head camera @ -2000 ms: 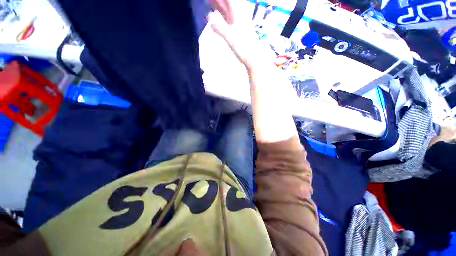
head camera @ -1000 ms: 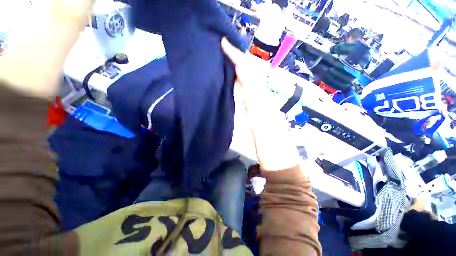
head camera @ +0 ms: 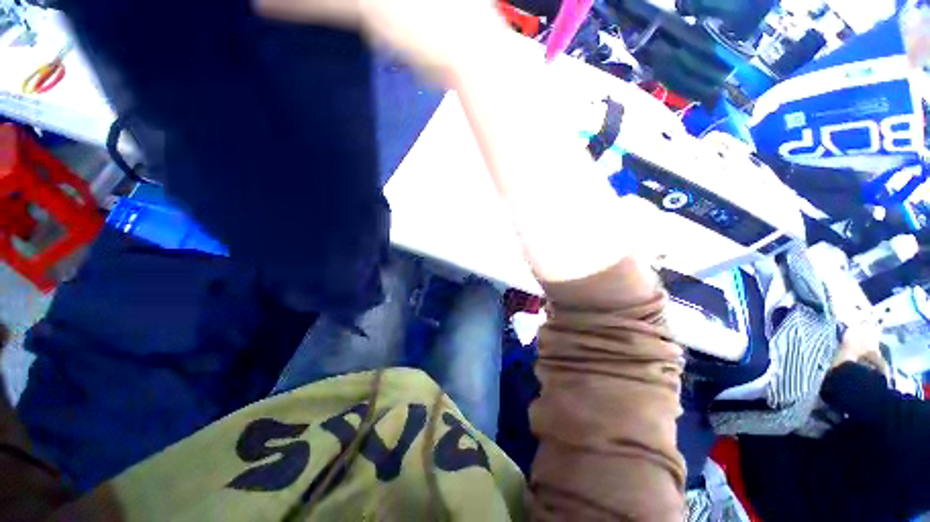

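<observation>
A large navy garment piece (head camera: 275, 153) hangs from the top edge of the picture over the white table's left part and down to my lap. My right hand (head camera: 408, 31) is at the top, blurred and overexposed, reaching left across the upper part of the cloth. Its fingertips are cut off or lost in the blur, so its grip does not show. My left hand is not in view; only a dark brown sleeve shows at the lower left edge. More navy cloth (head camera: 143, 357) lies at the left.
The white table (head camera: 449, 194) carries the sewing machine (head camera: 693, 204) at right. Scissors (head camera: 44, 77) lie far left, above a red crate (head camera: 46, 209) and a blue bin (head camera: 163, 224). A pink cone (head camera: 566, 25) stands beyond. Another person's dark sleeve (head camera: 867, 393) is near striped cloth (head camera: 795, 347).
My left forearm has dropped out of the upper left. My right hand has moved up and left over the cloth, which now hangs wider and further left. The view has shifted.
</observation>
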